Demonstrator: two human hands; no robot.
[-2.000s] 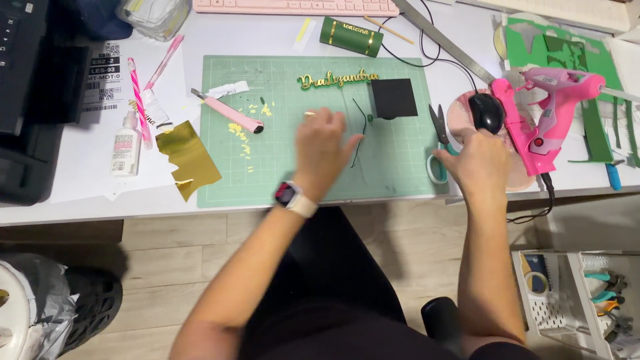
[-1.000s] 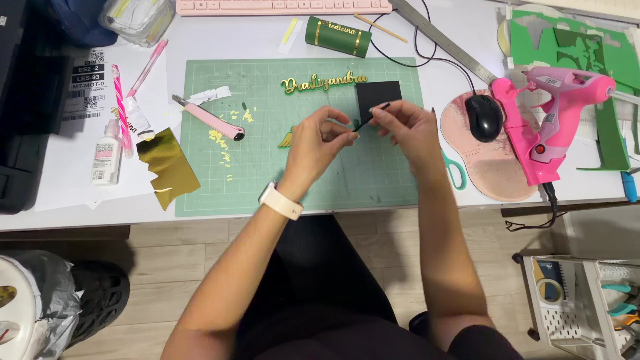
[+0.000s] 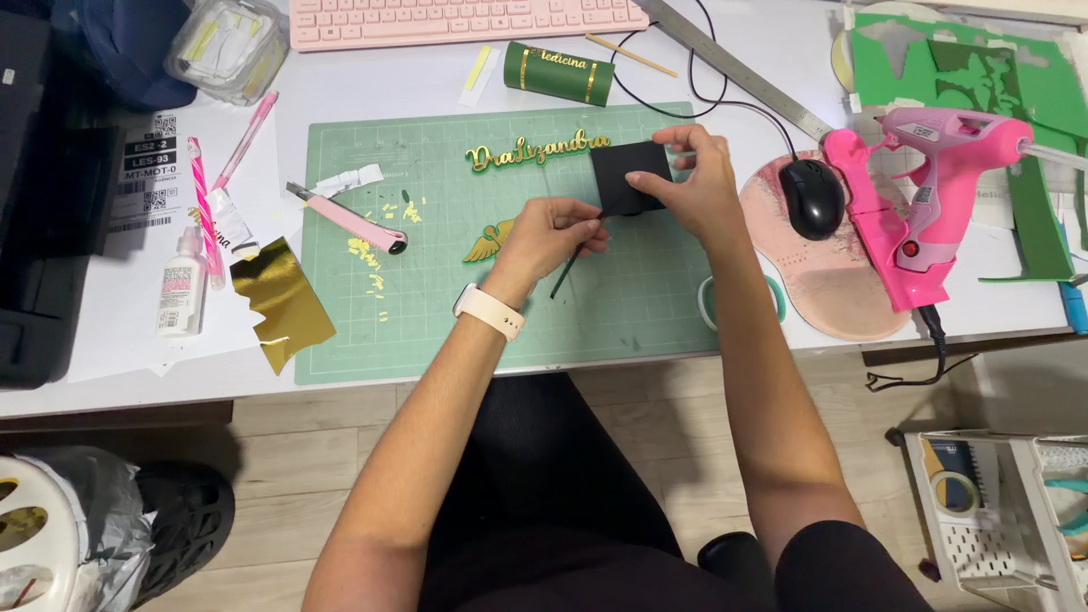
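My right hand [image 3: 693, 183] holds a black square [image 3: 631, 174] by its edge, thumb on its face. At the square's lower left corner, my left hand [image 3: 557, 238] pinches a thin black strip [image 3: 565, 272], whose free end hangs down and left. Both are over a green cutting mat [image 3: 425, 314]. Gold script lettering on a green backing [image 3: 535, 151] lies just left of the square. A gold and green winged piece [image 3: 487, 244] is partly hidden behind my left hand. A pink craft knife [image 3: 348, 219] rests among yellow paper scraps.
Right of the mat are scissors [image 3: 704, 304] partly behind my right forearm, a black mouse [image 3: 813, 200] and a pink glue gun [image 3: 956, 170]. A green tube [image 3: 558, 74] and a steel ruler [image 3: 739, 68] are beyond. A glue bottle [image 3: 181, 289] and gold sheet [image 3: 285, 306] stand and lie left.
My right hand has gone from the scissors to the black strip, then to the black square, which it now holds. My left hand still pinches the strip, now at the square's corner.
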